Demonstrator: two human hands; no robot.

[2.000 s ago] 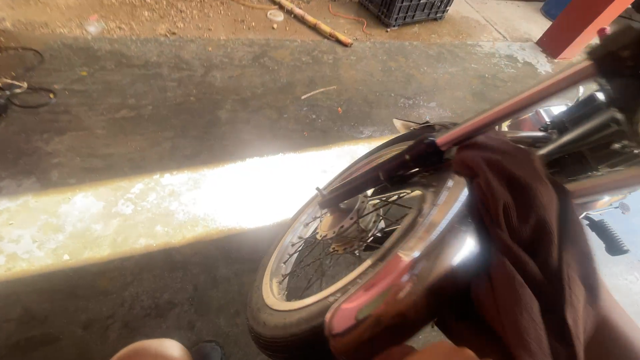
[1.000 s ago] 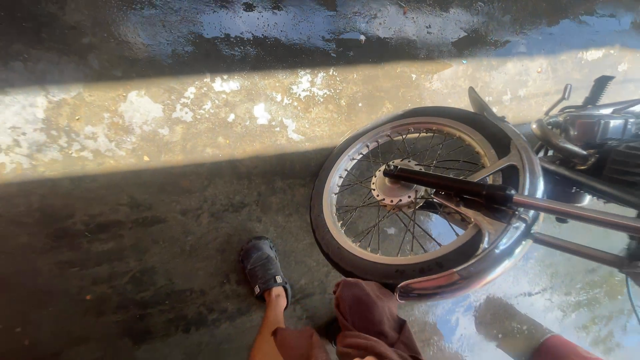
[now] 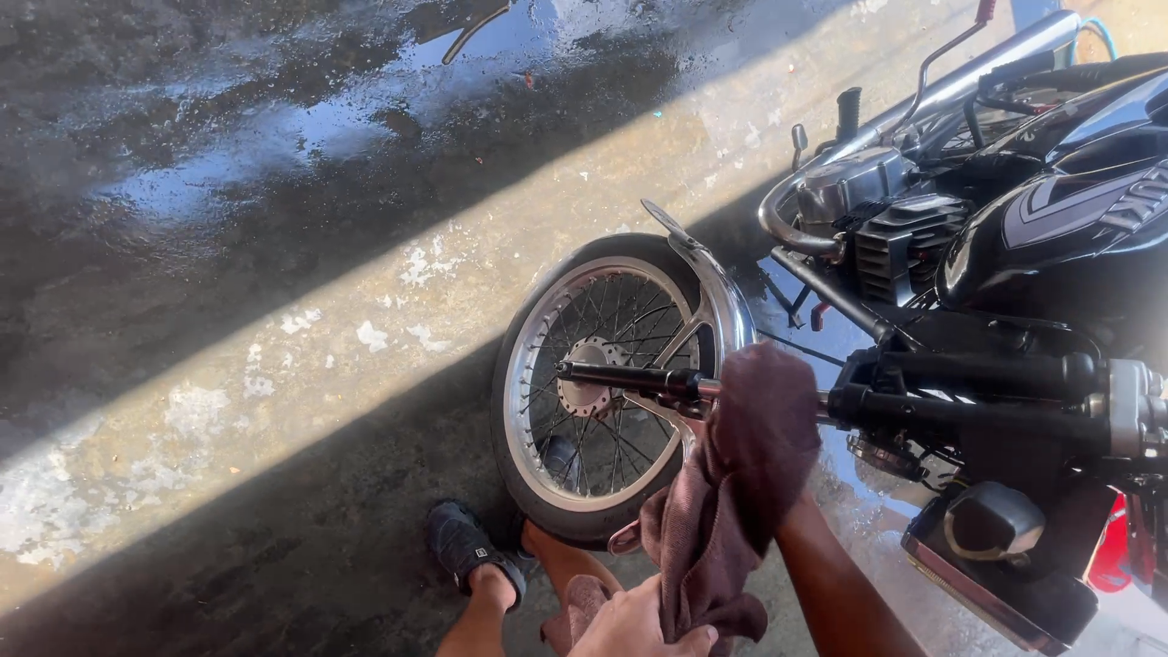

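Note:
A brown cloth (image 3: pixel 712 520) hangs over the upper front fork tube (image 3: pixel 710 389) of a motorcycle, behind the chrome front fender (image 3: pixel 730 306). My right wrist (image 3: pixel 796 516) runs up into the cloth, which covers my right hand and is bunched around the tube; those fingers are hidden. At the bottom edge, my left hand (image 3: pixel 630 625) grips the lower folds between thumb and fingers. The spoked front wheel (image 3: pixel 520 456) lies left of the cloth, with the black lower fork leg (image 3: pixel 630 376) reaching its hub (image 3: pixel 589 365).
The engine (image 3: pixel 912 237), black fuel tank (image 3: pixel 1049 219) and headlight (image 3: pixel 995 520) are at the right. A shoe (image 3: pixel 465 547) on a foot stands left of the wheel's lower edge. Wet patches and a sunlit strip mark the concrete floor (image 3: pixel 319 365).
The cloth was low in view, below the fender, a second ago; now it is up around the fork tube with my right hand under it. The view has shifted and turned.

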